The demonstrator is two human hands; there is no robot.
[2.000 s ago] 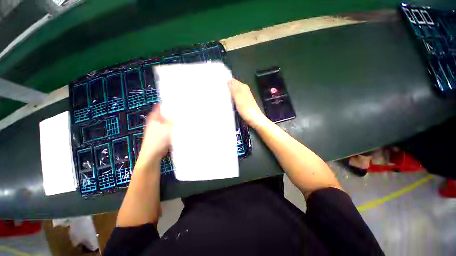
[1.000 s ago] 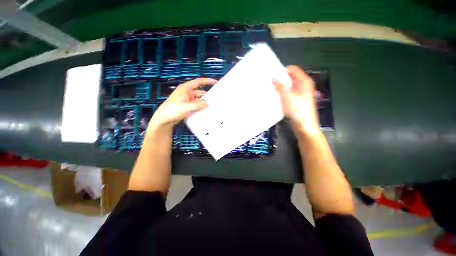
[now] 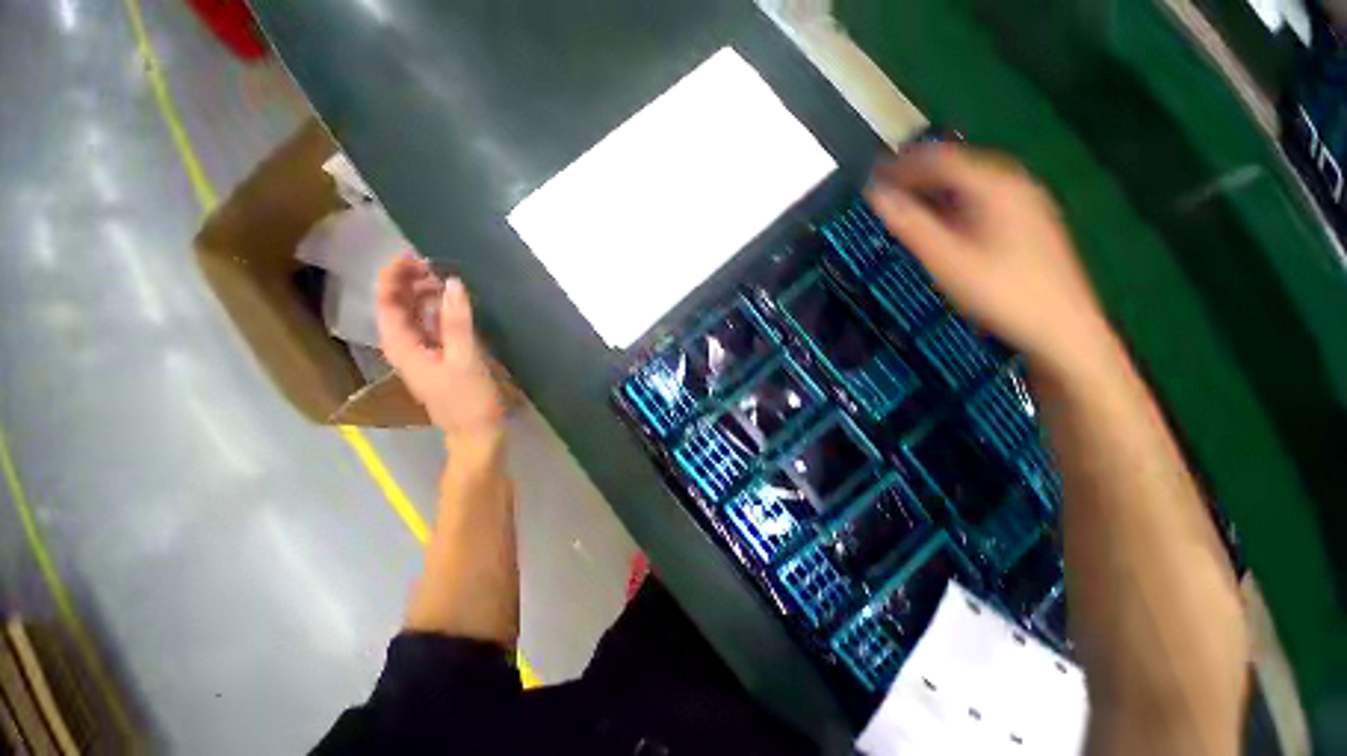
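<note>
My left hand [image 3: 432,352] is off the bench, above the floor beside the open carton, fingers bent and apart, with nothing visible in it. My right hand [image 3: 982,236] is blurred over the far left end of the black tray, near a corner of the plain white sheet stack [image 3: 672,195]; whether it holds anything cannot be told. The tray holds rows of blue-outlined phone housings [image 3: 820,458]. A white die-cut sheet [image 3: 968,687] with small dark marks lies over the tray at the bottom edge of the picture, partly cut off and beside my right forearm.
The brown carton [image 3: 273,296] with white crumpled material [image 3: 355,273] stands on the grey floor left of the dark green bench [image 3: 443,133]. The green back panel [image 3: 1093,133] runs along the right. Part of another dark tray shows at the top right.
The view has turned toward the left end of the bench. Both hands have let go of the white sheet, which now lies on the tray. My left hand has moved off the bench beside the carton.
</note>
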